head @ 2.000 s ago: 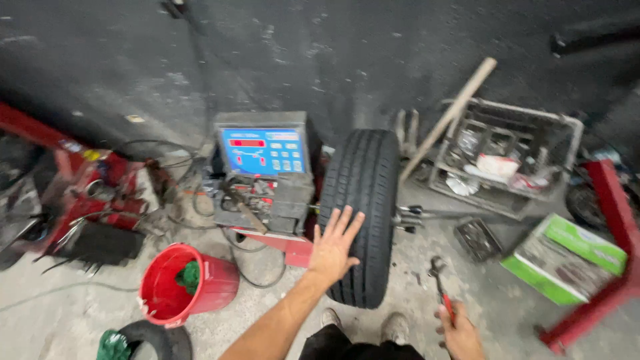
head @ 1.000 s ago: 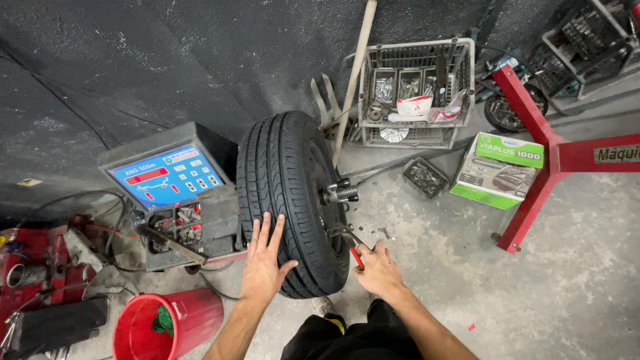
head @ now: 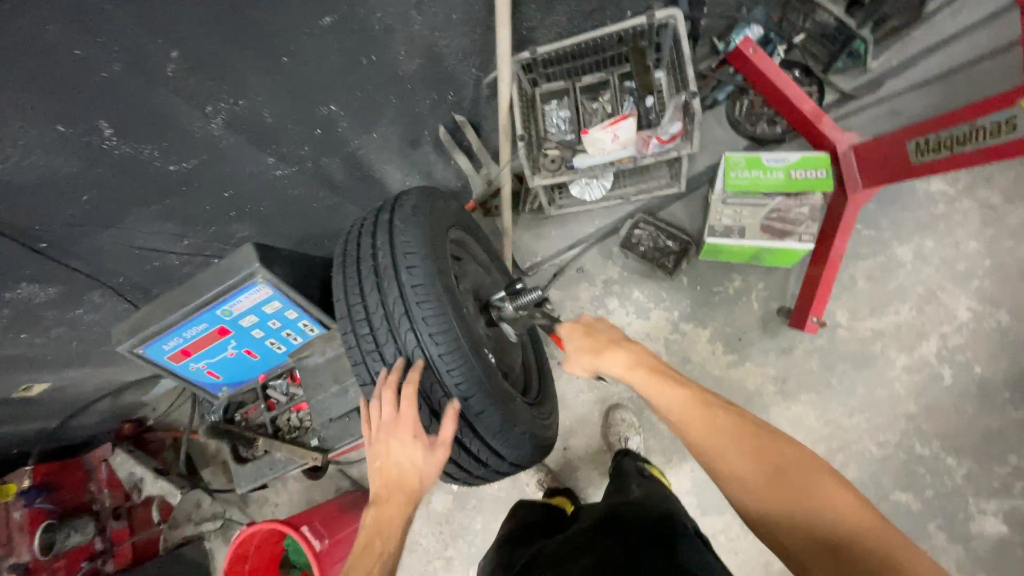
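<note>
A black car tyre on a dark steel wheel (head: 432, 320) stands upright, mounted on a wheel balancer. A threaded shaft with a clamping nut (head: 518, 302) sticks out from the wheel's centre. My left hand (head: 406, 432) lies with spread fingers against the tread, low on the near left side. My right hand (head: 592, 348) is closed around a red-handled hand tool (head: 558, 341), whose head is close to the wheel hub; whether it touches the rim cannot be told. The balancer's blue control panel (head: 236, 332) is left of the tyre.
Wheel weights fill the balancer's tray (head: 336, 384). A red bucket (head: 272, 548) and red machinery (head: 80, 512) are at lower left. Behind the wheel are a wooden pole (head: 504, 120) and a grey crate (head: 608, 172). A small parts tray (head: 658, 244), a green-and-white box (head: 764, 212) and a red metal stand (head: 848, 172) are to the right.
My right hand has moved from the lower right, away from the wheel, to beside the hub with the red-handled tool. My left hand stays at the tread. The view has swung right.
</note>
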